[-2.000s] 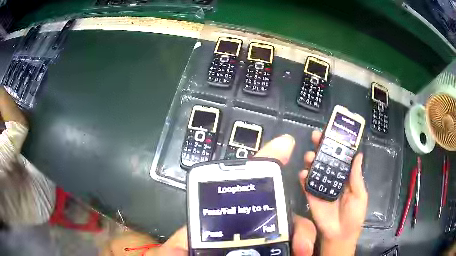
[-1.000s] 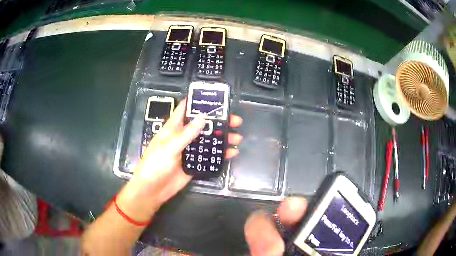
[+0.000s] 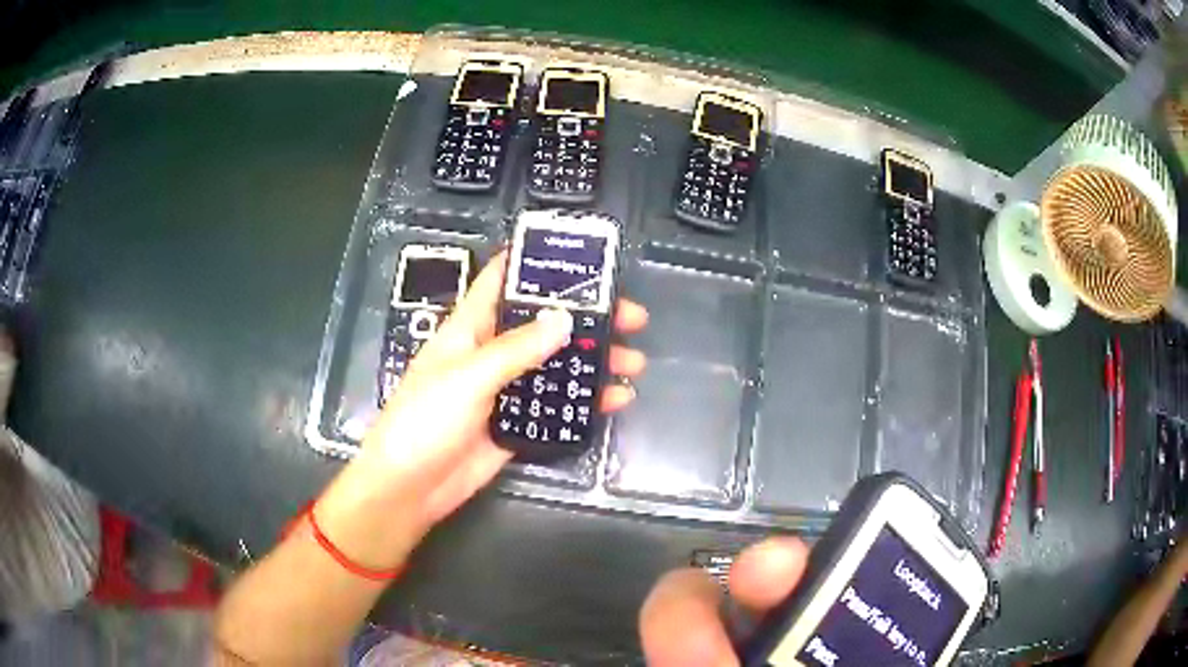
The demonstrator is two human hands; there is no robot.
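Note:
My left hand [image 3: 443, 404], with a red string at the wrist, holds a lit black phone [image 3: 541, 411] over the tray's near-left part, its thumb on the navigation key. My right hand [image 3: 723, 599] is at the bottom edge, partly cut off, and holds a second phone [image 3: 899, 593], tilted and close to the camera. Both screens are lit dark blue; the near one reads "Loopback". The clear blister tray [image 3: 678, 502] lies behind both hands and holds several dark-screened phones. One phone [image 3: 431, 280] is partly hidden by my left hand.
A small fan [image 3: 1107, 241] with a pale green base stands right of the tray. Red pens [image 3: 1011, 463] lie in front of it. A green surface [image 3: 808, 59] runs behind the tray. Another person's arm [image 3: 1140, 625] shows at the lower right edge.
Since two seconds ago, my left hand has moved its phone away from the camera to over the tray. My right hand has come nearer and lower. In the last second, the hands have barely moved.

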